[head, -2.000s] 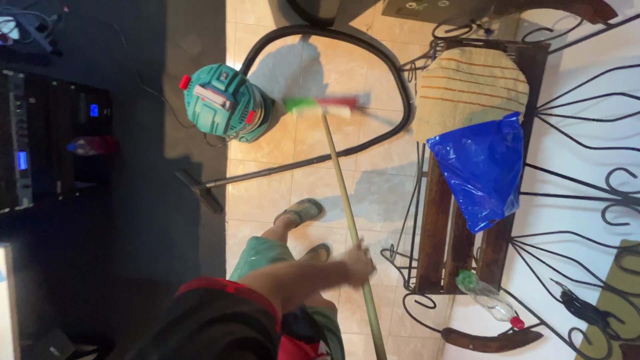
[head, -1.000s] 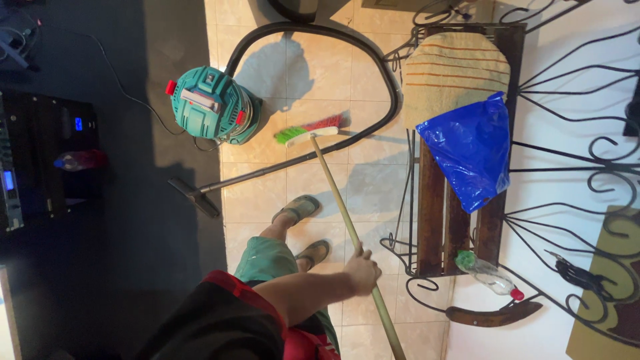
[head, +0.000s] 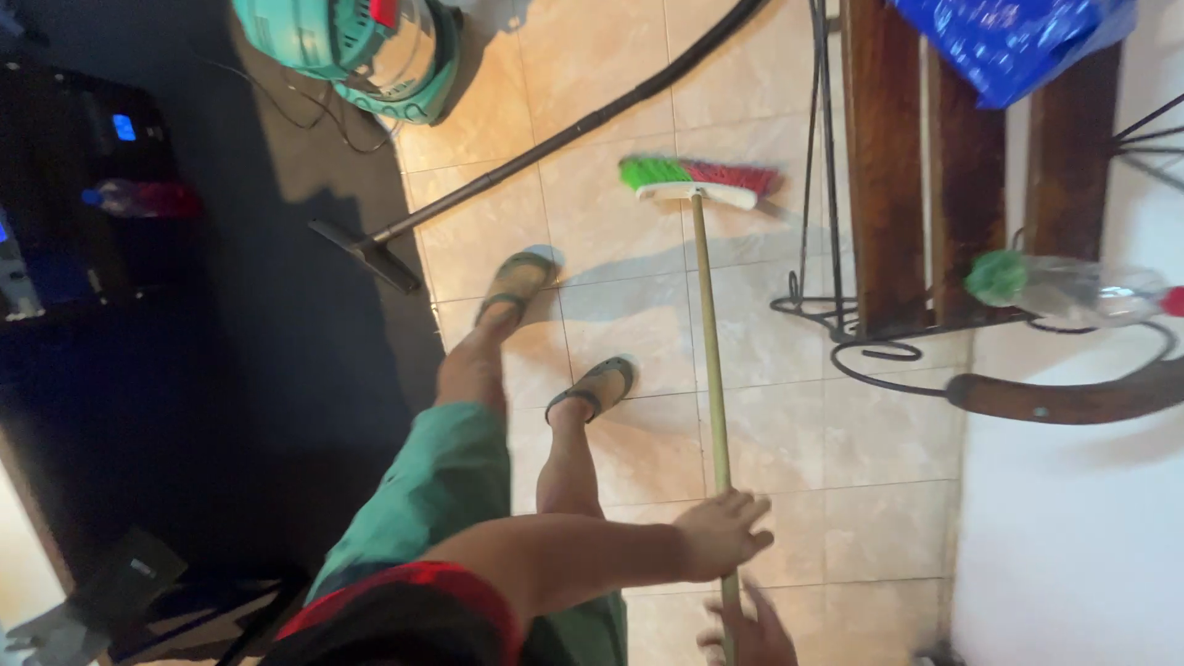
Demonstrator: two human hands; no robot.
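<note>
A push broom with a white head and green and red bristles rests over the floor tiles. Its long pale handle runs down toward my hands. My left hand lies around the handle from above, fingers loosely spread; its palm side is hidden. Just below, at the bottom edge, my right hand is blurred, its fingers on both sides of the handle. My feet in clogs stand left of the handle. A black vacuum floor nozzle and tube lie on the left of the broom head.
A teal vacuum cleaner stands at the upper left, its cord near the dark mat. On the right, a wood and iron bench holds a blue plastic bag and a clear plastic bottle. Dark equipment is at the left.
My right hand has come into view at the lower part of the handle. The view has moved closer to the floor and the broom. The bench's round cushion is out of view.
</note>
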